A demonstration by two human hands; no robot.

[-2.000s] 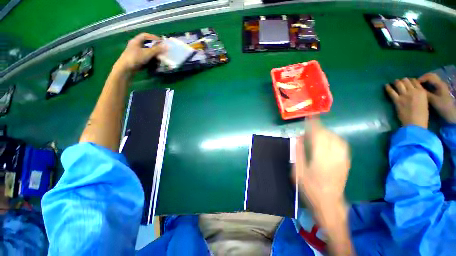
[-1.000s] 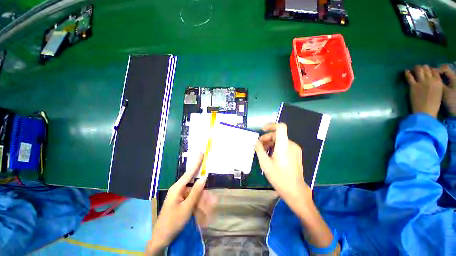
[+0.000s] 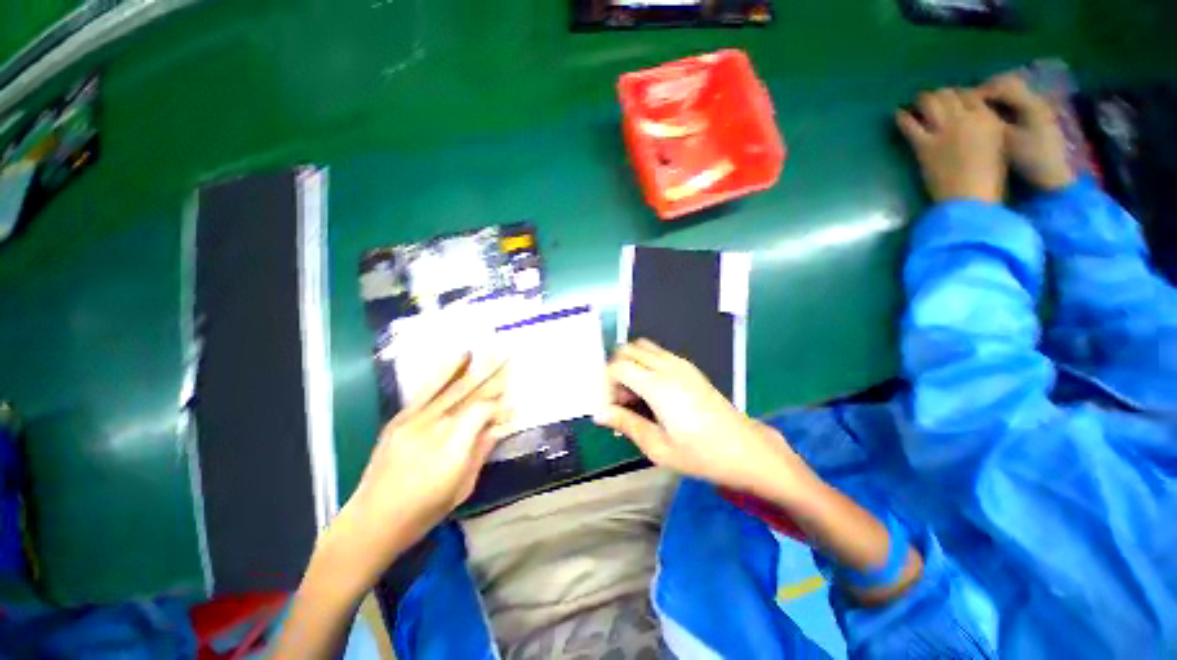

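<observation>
An opened tablet unit (image 3: 445, 264) lies upright in front of me, circuitry at the top. A flat white battery piece (image 3: 555, 368) with a dark strip on its top edge lies over its right side, beside another white area. My left hand (image 3: 432, 451) lies over the unit, fingertips on the white surface; I cannot tell whether it grips anything. My right hand (image 3: 678, 419) holds the right edge of the white piece between thumb and fingers. A black adhesive pad sheet (image 3: 678, 310) with a white patch lies just right of the unit. The view is slightly blurred.
Long black strips (image 3: 252, 374) with white edges lie left, a thin tool on their left edge. A red scrap tray (image 3: 701, 135) holds pale scraps. Tablet units (image 3: 671, 13) stand along the far side. Another person's hands (image 3: 962, 142) and blue sleeves are at right.
The tablet unit was brought from the far side to in front of me. Since a second ago, my left hand has moved up onto the white surface, and the view has shifted and tilted.
</observation>
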